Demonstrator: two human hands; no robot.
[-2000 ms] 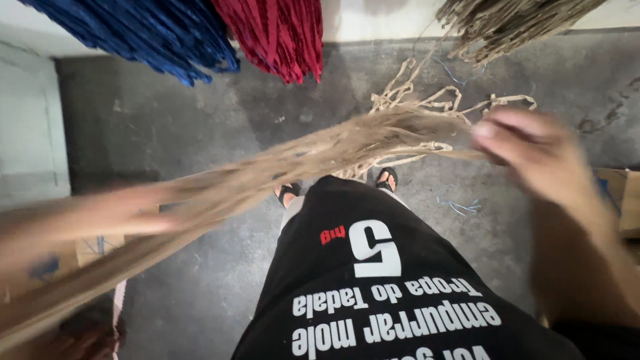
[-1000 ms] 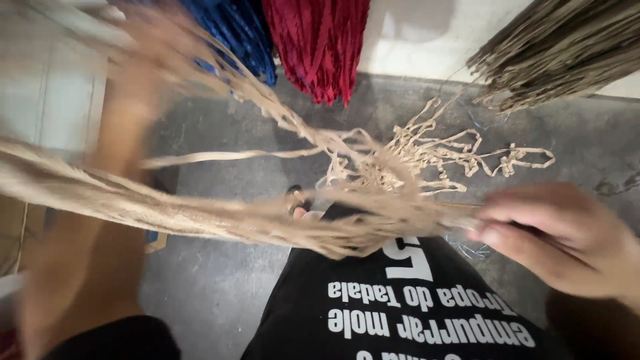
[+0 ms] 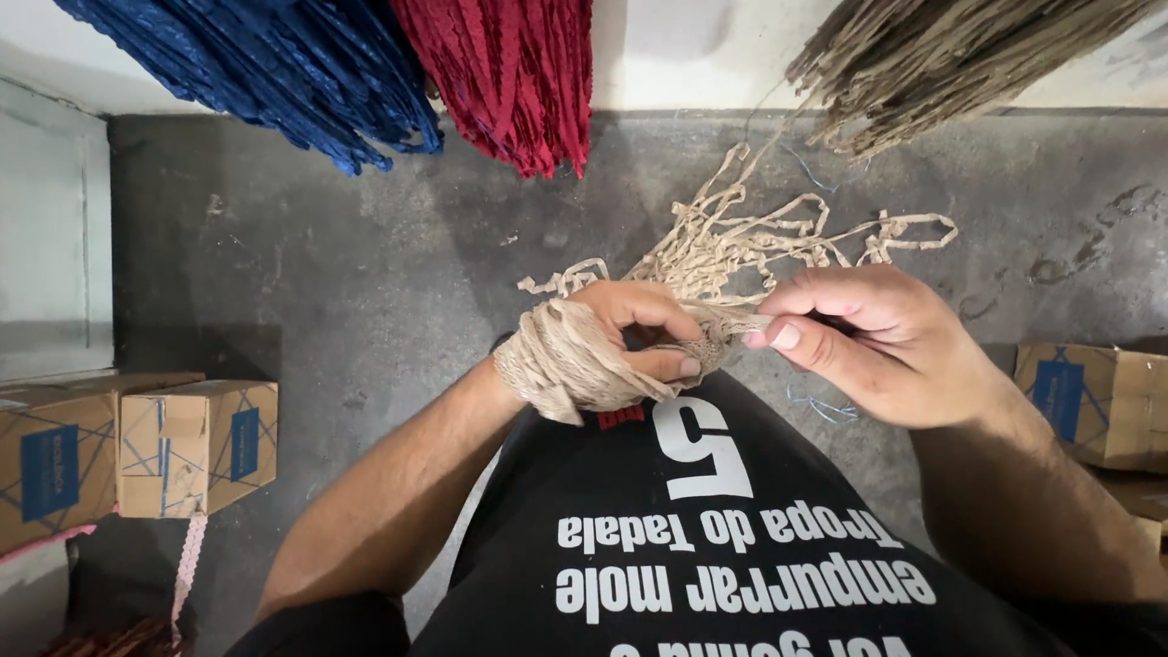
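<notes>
Beige ribbon-like strips (image 3: 570, 356) are wound in several turns around my left hand (image 3: 643, 328) and its wrist, just above the black shirt's hem. The left thumb and fingers pinch a gathered part of the same strips. My right hand (image 3: 858, 347), at the right, holds an end of the strips between thumb and forefinger, close to the left fingertips. Behind the hands, a loose tangle of beige strips (image 3: 721, 242) lies on the grey floor, with loops spreading to the right.
Blue strips (image 3: 274, 68), red strips (image 3: 511, 82) and brownish strips (image 3: 949, 64) hang in bundles along the white wall. Cardboard boxes stand at the left (image 3: 196, 447) and right (image 3: 1095, 401). A pink strip (image 3: 189, 566) hangs by the left boxes. Thin blue threads (image 3: 826, 406) lie on the floor.
The strips that stretched out long and loose to the left are now wrapped around my left hand and wrist. My left hand has come in from the left, close to my right hand.
</notes>
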